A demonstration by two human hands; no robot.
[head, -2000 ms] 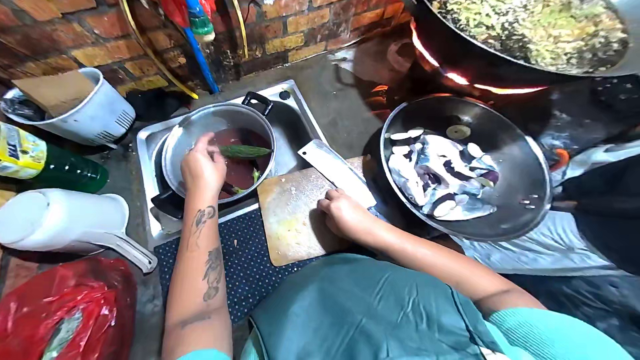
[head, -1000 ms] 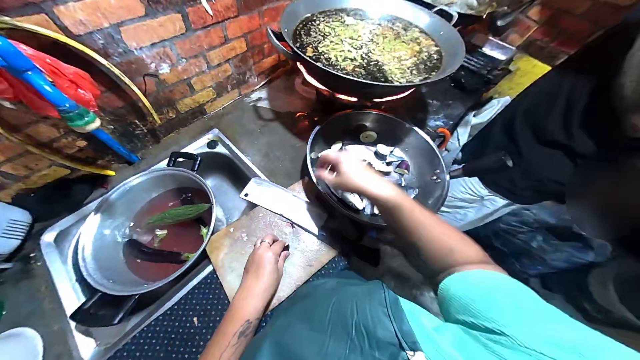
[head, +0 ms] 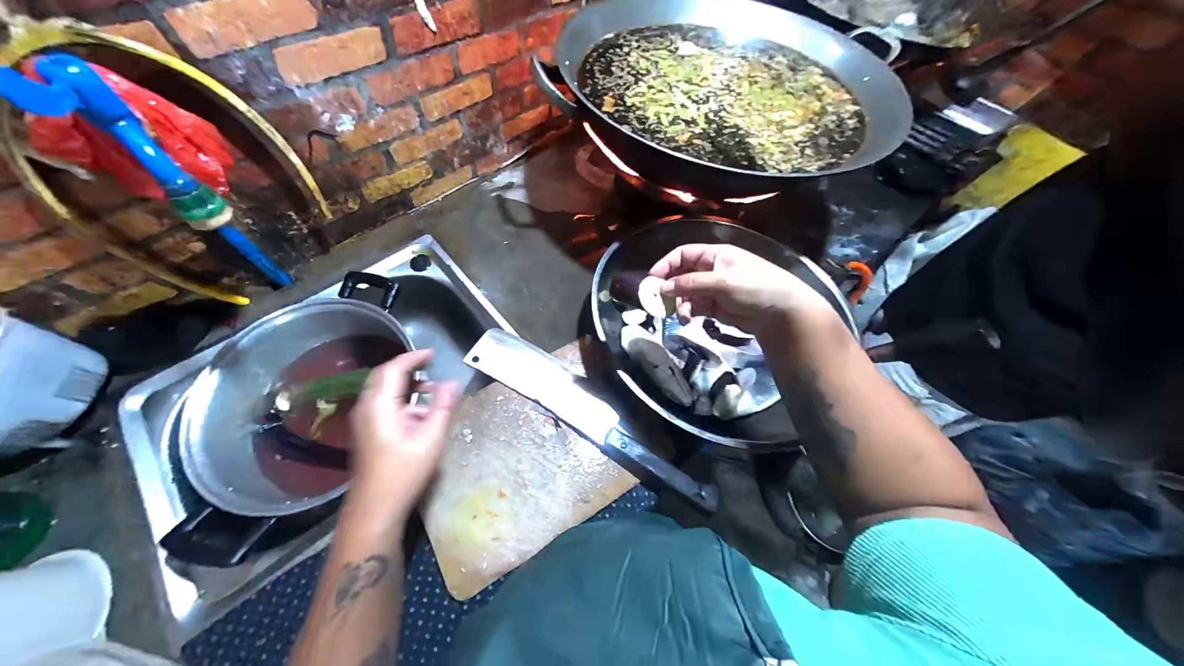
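Note:
My right hand (head: 726, 285) is over a dark frying pan (head: 606, 356), its fingertips pinching a pale eggplant slice (head: 653, 296). Cut eggplant pieces (head: 659, 366) lie in that pan. My left hand (head: 402, 421), blurred, is over the right side of a metal pot (head: 222, 416) with its fingers apart and nothing seen between them. The pot holds reddish water, a green ridged vegetable (head: 333, 386) and a dark, long vegetable (head: 301, 447). A cleaver (head: 546, 381) rests across the upper right of a worn cutting board (head: 518, 481), untouched by either hand.
A large wok (head: 888, 111) of bubbling oil and green pieces sits over flames at the back. The pot stands in a steel sink (head: 153, 490). A blue pipe (head: 139, 139) hangs by the brick wall. A person in dark clothes (head: 1008, 305) is at the right.
My left hand has moved from the cutting board to the pot. The cleaver was in my right hand two seconds ago; it now lies on the board, and that hand is over the pan.

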